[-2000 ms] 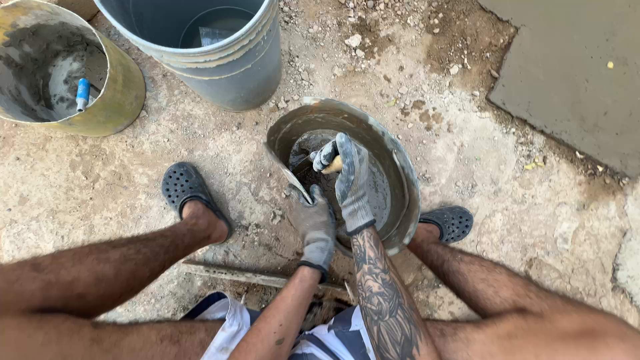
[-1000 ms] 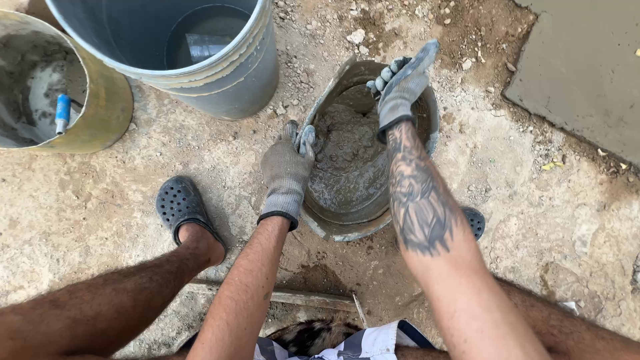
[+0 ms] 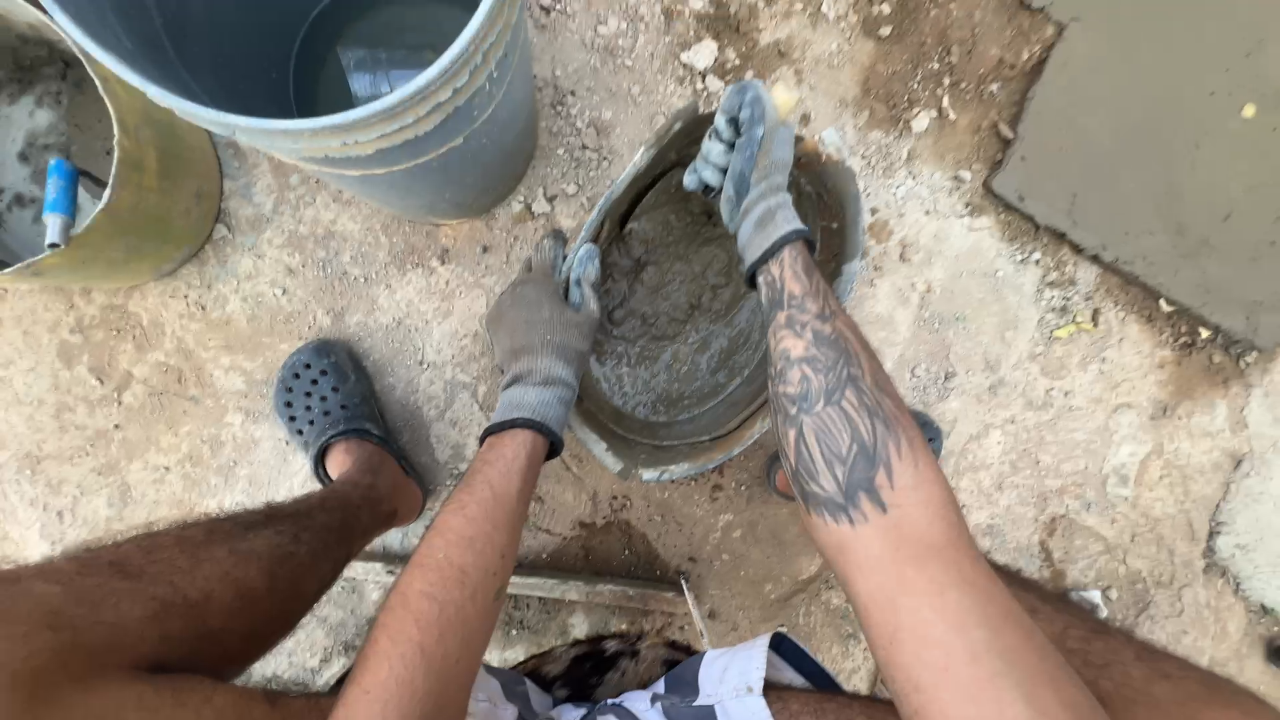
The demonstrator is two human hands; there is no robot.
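Observation:
Between my legs is a worn round tub with wet grey mortar in it. My left hand, in a knitted work glove, grips the tub's left rim, its fingers over the edge. My right hand, gloved as well, is closed above the far right part of the tub. A pale yellowish handle end shows beside its thumb side; the rest of that tool is hidden by the hand.
A grey plastic bucket of water stands at the upper left. Beside it, a yellowish container holds a blue-handled tool. Smooth wet cement lies at the upper right. A wooden strip lies on the ground near me.
My left hand has gone from inside the tub to its left rim. My right hand has moved from the mortar to the tub's far right side. The tub leans differently than two seconds ago.

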